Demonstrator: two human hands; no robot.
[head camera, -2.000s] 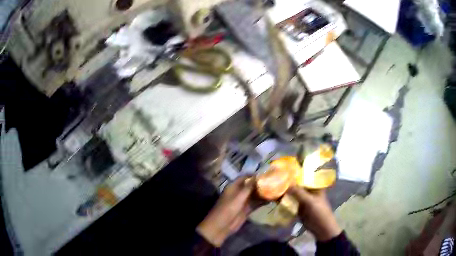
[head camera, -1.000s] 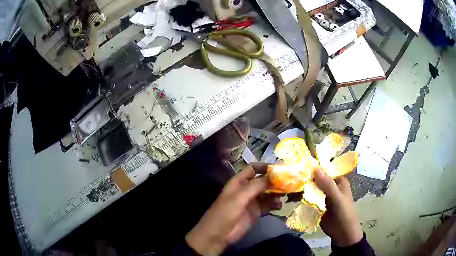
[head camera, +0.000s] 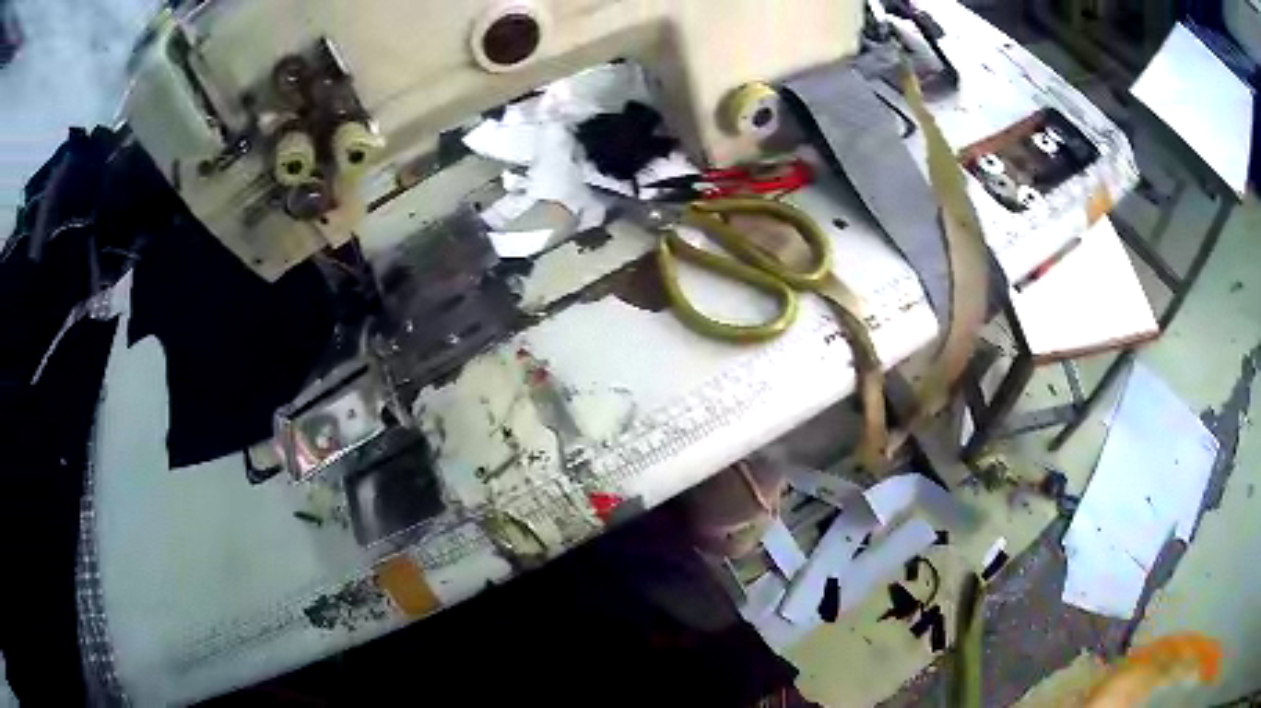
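Neither of my hands shows; both are out of the picture. A blurred orange piece, citrus peel by its look, is cut off by the bottom right edge. Nearest in front stands a cream sewing machine on a worn white table. A shiny metal guide plate sits below its needle area. Dark fabric lies left of the guide. Yellow-green handled shears lie right of the machine arm, beside red-handled snips.
Grey and tan strips hang over the table's right edge. White and black scraps lie under the machine arm. A small stool stands at right. White sheets and paper pieces lie on the floor. Dark cloth is below the table.
Both hands and most of the citrus have left the picture at the lower right. The view has shifted, showing more of the machine; the table things appear lower and further right.
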